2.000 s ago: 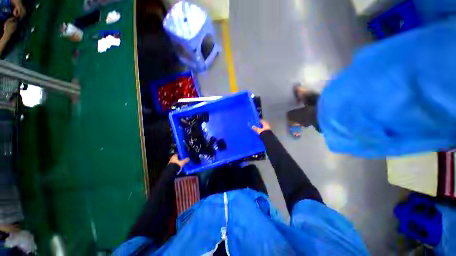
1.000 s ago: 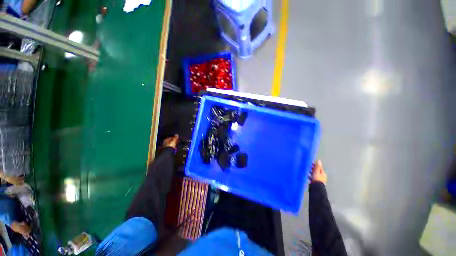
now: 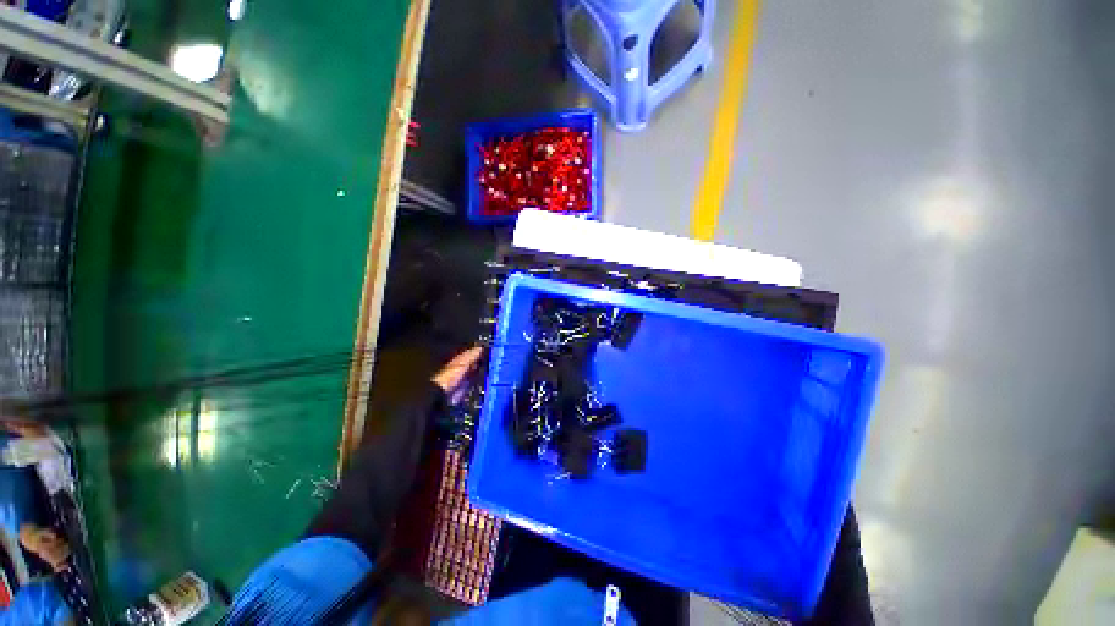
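Note:
A blue plastic bin [image 3: 721, 459] lies tilted in front of me. Black binder clips [image 3: 556, 397] with silver wire handles are heaped at its left side. A dark stack of trays [image 3: 764, 302] shows under its far edge, with a white slab [image 3: 660, 248] along the back. My left hand [image 3: 457, 372] is at the bin's left side, low by the stack; its fingertips are partly hidden, so its hold cannot be told. My right hand is hidden behind the bin's right wall; only the dark sleeve shows.
A blue crate [image 3: 472, 171] of small red parts [image 3: 538, 171] stands on the floor beyond the stack. A pale blue stool [image 3: 640, 55] is behind it, near a yellow floor line [image 3: 730, 122]. A green bench [image 3: 287, 245] runs along the left. A reddish slatted tray [image 3: 462, 538] lies below.
The bin now looks larger and sits lower and further right in view. More of the white slab and dark stack shows. My right hand has gone out of sight behind the bin.

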